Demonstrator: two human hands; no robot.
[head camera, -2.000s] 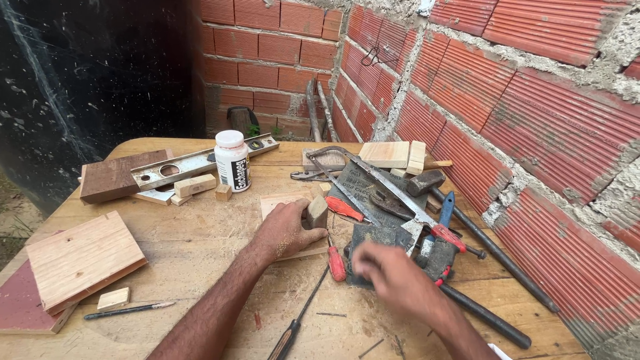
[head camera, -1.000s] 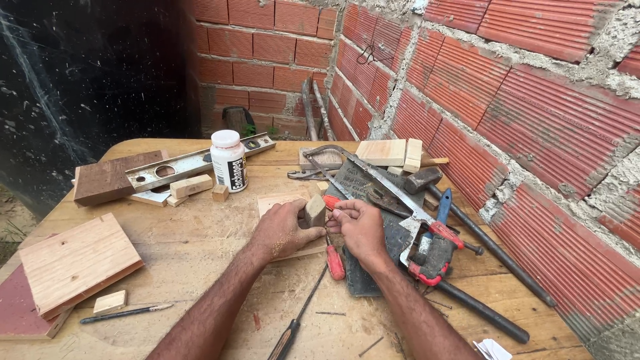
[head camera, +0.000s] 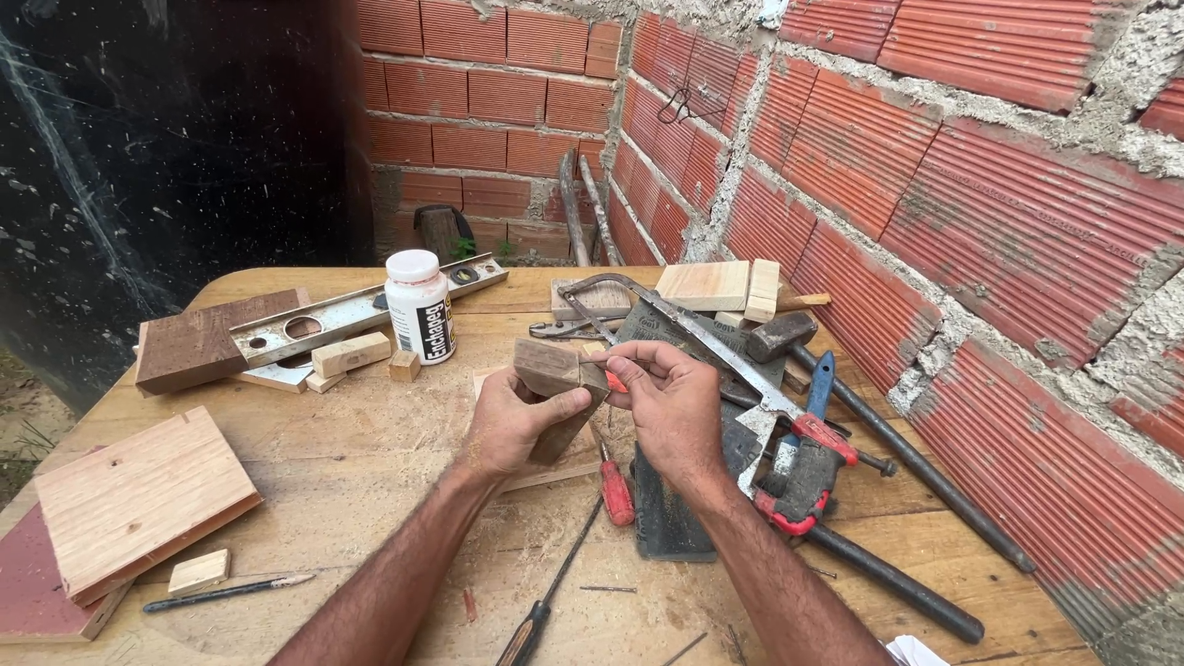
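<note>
My left hand (head camera: 518, 421) grips a small brown wooden block (head camera: 555, 370) and holds it tilted above the middle of the table. The fingers of my right hand (head camera: 671, 402) pinch a thin nail-like piece (head camera: 597, 360) against the block's right side. Just below the hands lie a red-handled screwdriver (head camera: 616, 490) and, nearer me, a long thin tool with a dark handle (head camera: 525, 634). A hacksaw (head camera: 712, 342) with a red and black grip rests right of my right hand, across a dark flat piece (head camera: 661, 527).
A white bottle (head camera: 421, 310), a metal spirit level (head camera: 324, 324) and wood blocks (head camera: 351, 353) stand at the back left. Boards (head camera: 139, 499) and a pencil (head camera: 227, 592) lie at the left. A hammer (head camera: 782, 338) lies at right by the brick wall (head camera: 1036, 231). Several nails (head camera: 608, 588) lie in front.
My right hand has moved from over the tools at the right to the block in my left hand. The hacksaw's grip lies differently than two seconds ago. The block is now held more tilted.
</note>
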